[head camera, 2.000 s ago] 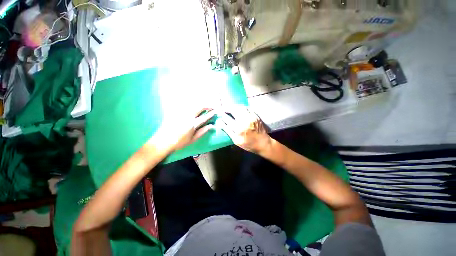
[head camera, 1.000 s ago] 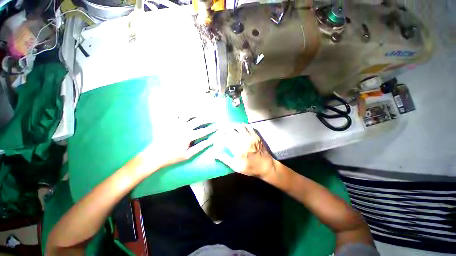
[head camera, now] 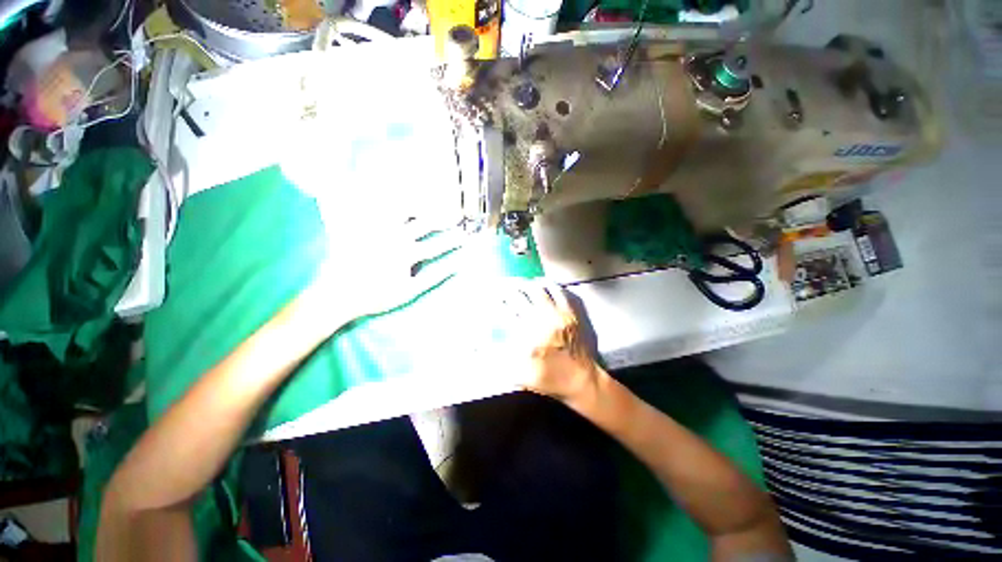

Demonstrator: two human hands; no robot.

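The green fabric panel (head camera: pixel 220 258) lies on the white machine table, left of and below the needle area, washed out white under the lamp. The presser foot (head camera: pixel 516 227) is at the left end of the sewing machine head (head camera: pixel 648 132), with green fabric at it. My left hand (head camera: pixel 401 269) lies flat on the panel with fingers extended, left of the foot; glare hides part of it. My right hand (head camera: pixel 555 346) is on the fabric just below the foot, fingers bent; glare hides its fingertips and whether they pinch the cloth.
A green scrap bundle (head camera: pixel 650 229) and black-handled scissors (head camera: pixel 727 272) lie on the machine bed. A small box of metal items (head camera: pixel 822 272) is farther right. Black straps (head camera: pixel 879 467) are at lower right. Crumpled green pieces (head camera: pixel 82 242) are at left, an orange-yellow bottle (head camera: pixel 467 20) behind the head.
The panel's lower edge has moved up and bunches near my left forearm, baring the table's front edge. My left hand has moved slightly up. The view has shifted, showing more behind the machine.
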